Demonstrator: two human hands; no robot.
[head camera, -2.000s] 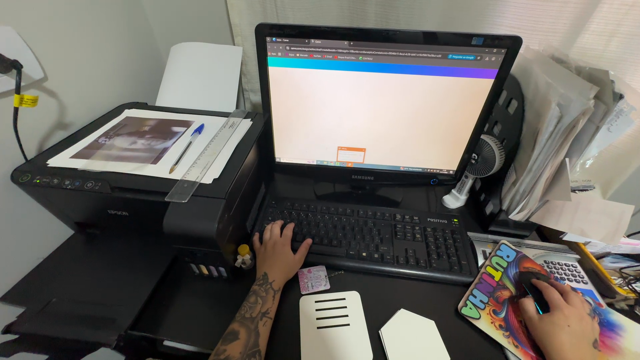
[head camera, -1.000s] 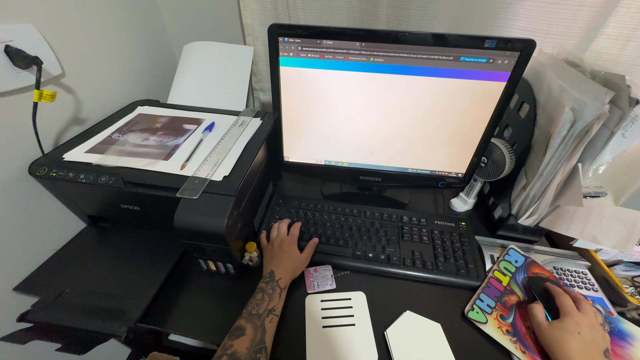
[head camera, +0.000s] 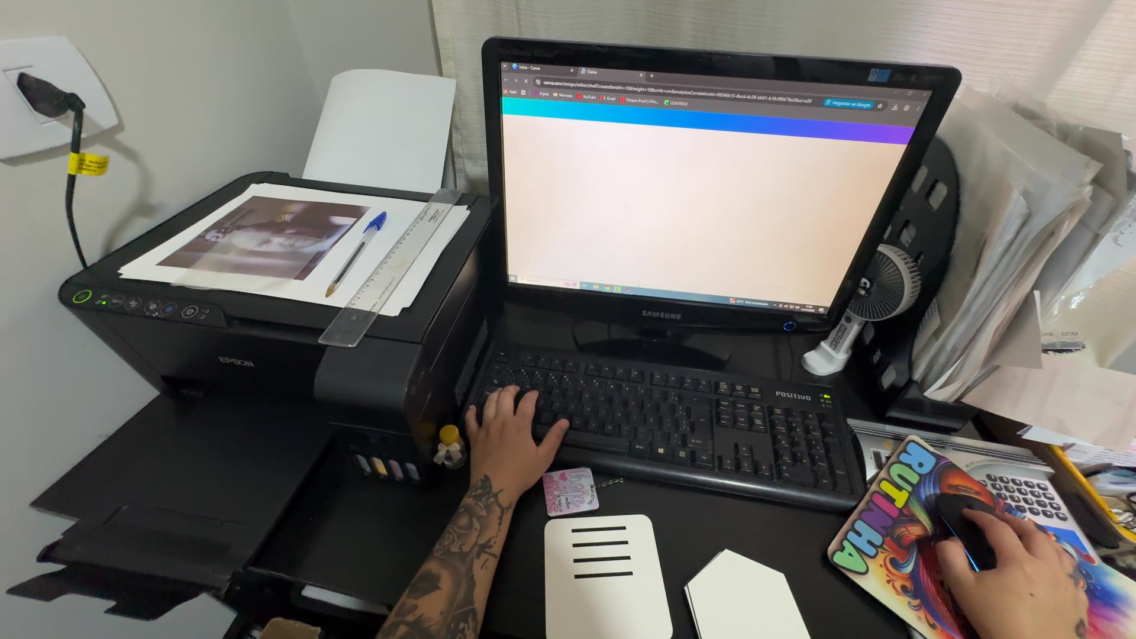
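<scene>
My left hand (head camera: 513, 439) rests on the left end of a black keyboard (head camera: 657, 422), fingers spread over the keys. Under my right hand (head camera: 1012, 568) is a black computer mouse (head camera: 969, 530), which sits on a colourful mouse pad (head camera: 887, 532). Behind the keyboard stands a monitor (head camera: 701, 204) showing a browser window with a blue-to-purple band over a pale, blank page. In front of the keyboard lie a small pink printed tag (head camera: 571, 492), a white card with black slots (head camera: 605, 595) and white cut pieces with angled corners (head camera: 745, 596).
A black printer (head camera: 266, 355) on the left bears printed sheets (head camera: 266, 238), a blue-capped pen (head camera: 357, 253) and a clear ruler (head camera: 390, 266). A small fan (head camera: 874, 288) and upright papers in sleeves (head camera: 1021, 240) stand at the right. A calculator (head camera: 1025, 497) lies partly beneath the mouse pad.
A small orange-edged box low on the screen in the oldest frame is gone. Both hands have stayed at the keyboard and mouse.
</scene>
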